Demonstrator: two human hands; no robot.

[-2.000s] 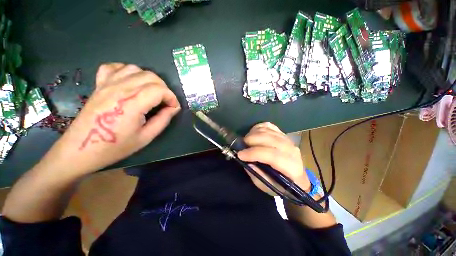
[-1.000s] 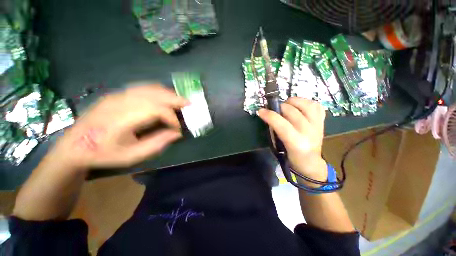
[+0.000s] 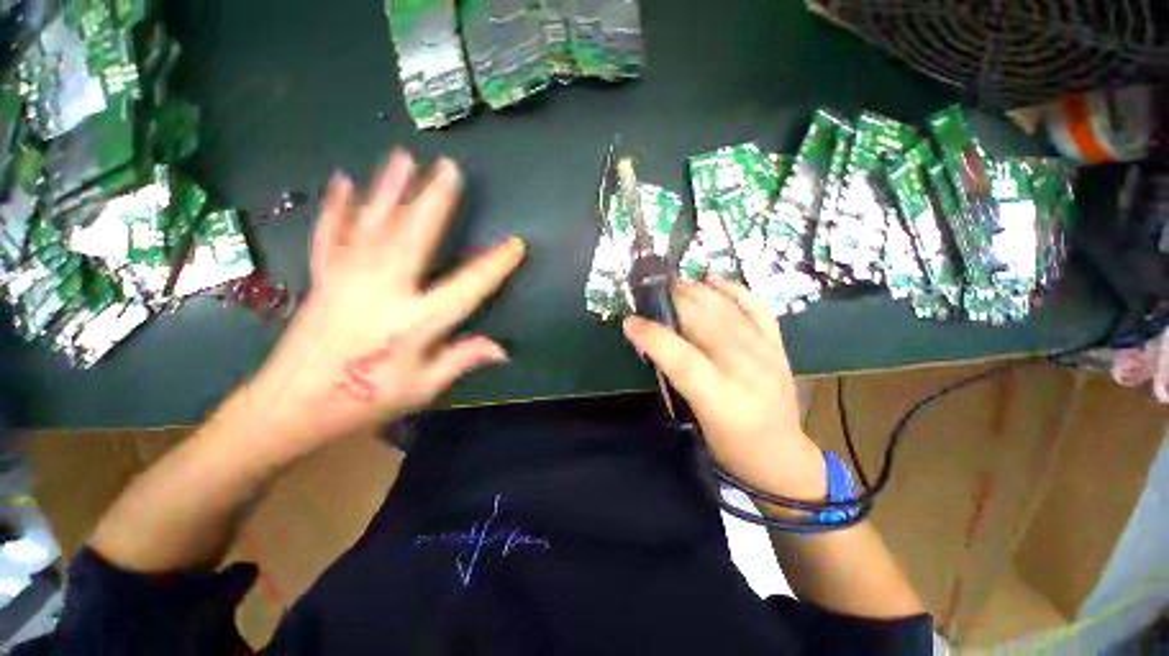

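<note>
My left hand is over the mat, palm down with fingers spread, slightly blurred and holding nothing visible. My right hand grips the soldering iron, its tip pointing to the far side, with a thin guide tube beside it. A single circuit board lies partly under the iron, just left of the right-hand board stack. The far board row is at the top edge. The left board heap fills the far left, with small dark red components beside it.
A dark round wire grille is at the top right, beside an orange-and-white round item. Black cables loop from my right wrist over the bench edge. Cardboard boxes stand below the bench. A pink fan part shows at the right edge.
The single board has moved from the middle of the mat to the right, beside the stack. My left hand has opened and spread. The iron has swung from pointing left to pointing away. The view has shifted.
</note>
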